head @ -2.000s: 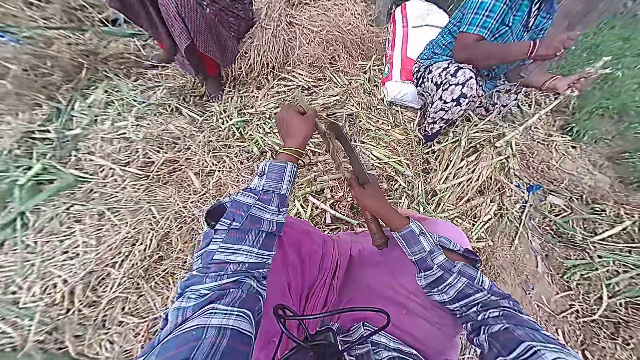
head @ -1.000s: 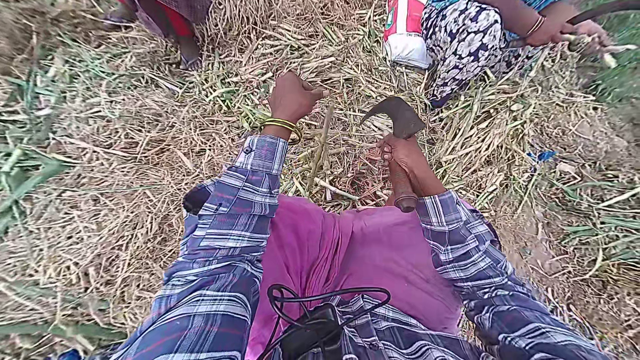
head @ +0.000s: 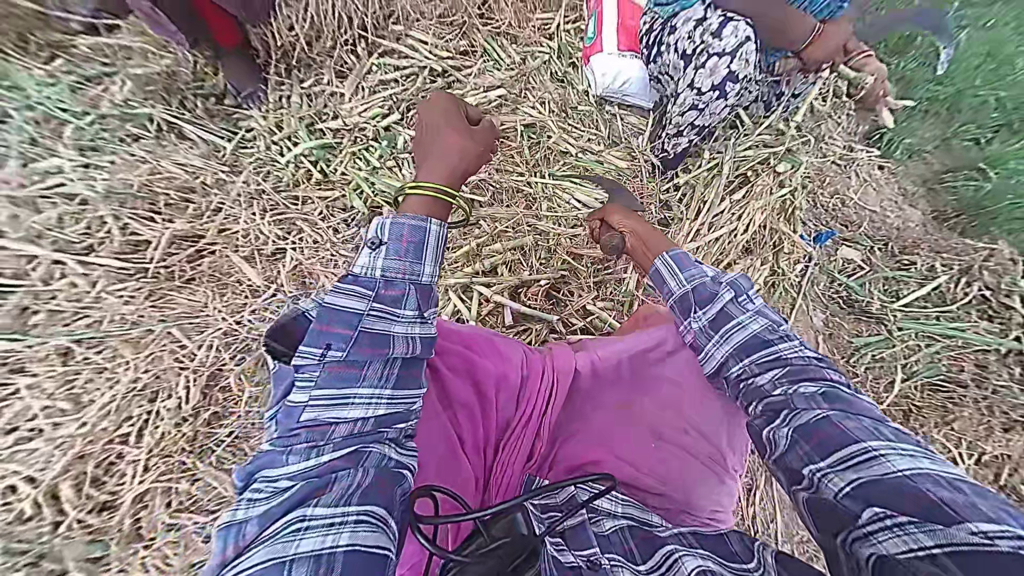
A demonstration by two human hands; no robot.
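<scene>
My right hand (head: 620, 228) is closed round the handle of a sickle (head: 614, 192); its dark curved blade points away from me and to the left, over the straw, and the butt of the handle faces me. My left hand (head: 454, 140), with yellow-green and dark bangles at the wrist, is a fist held above the straw at the upper middle. Whether anything is inside that fist cannot be seen. Cut stalk pieces (head: 516, 306) lie on the ground between my forearms, in front of the pink cloth (head: 640, 416) over my lap.
At the upper right a person in a floral garment (head: 712, 64) holds stalks (head: 872, 88) near a curved blade (head: 912, 24). A red and white sack (head: 620, 60) stands beside them. Another person's foot (head: 240, 76) rests at the upper left. A black cable (head: 512, 504) loops at my waist.
Two seconds ago both hands were at the sickle and a stalk; now they are apart. The sickle's blade has turned since one second ago, and my left hand has closed into a fuller fist.
</scene>
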